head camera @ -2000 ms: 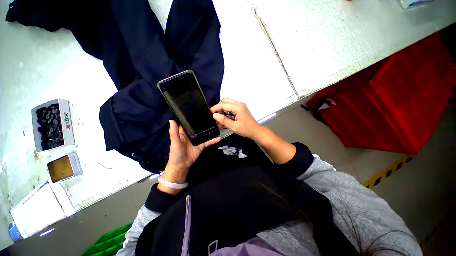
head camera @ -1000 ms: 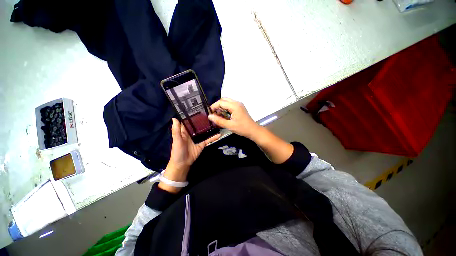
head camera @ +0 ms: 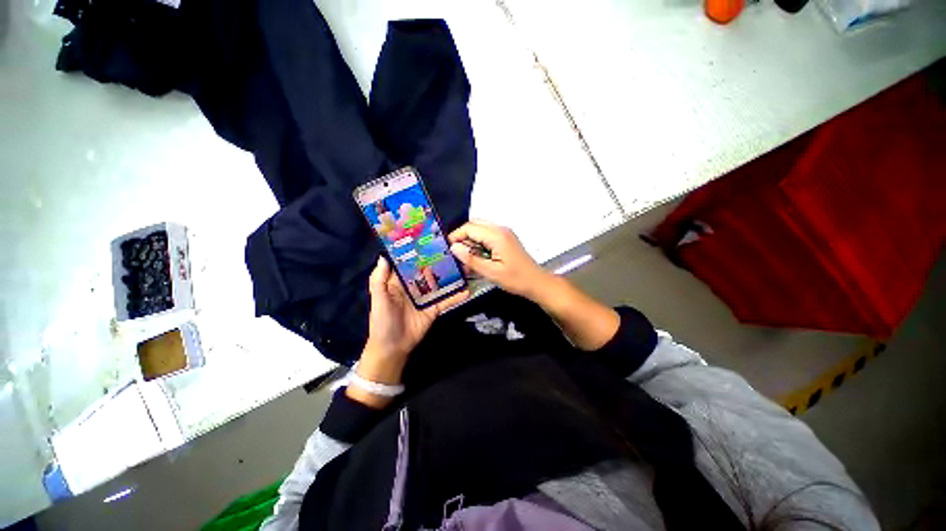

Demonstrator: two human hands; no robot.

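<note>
A smartphone with a brightly lit, colourful screen is held upright over the edge of a navy garment. My left hand is shut on the phone's lower end, thumb along its left edge. My right hand is at the phone's lower right edge, fingers curled. A small dark object shows between its fingers; I cannot tell for certain what it is. The garment lies on the white table with its long narrow parts pointing away from me.
At left stand an open box of black buttons, a small tray with yellow-brown inside and a white container. A red bin is at right. An orange object and a plastic bag lie at the far right. A green crate is below left.
The phone screen has gone from dark, through a picture, to a bright colourful display. The view has shifted slightly, showing more of the orange object. Both hands remain at the phone.
</note>
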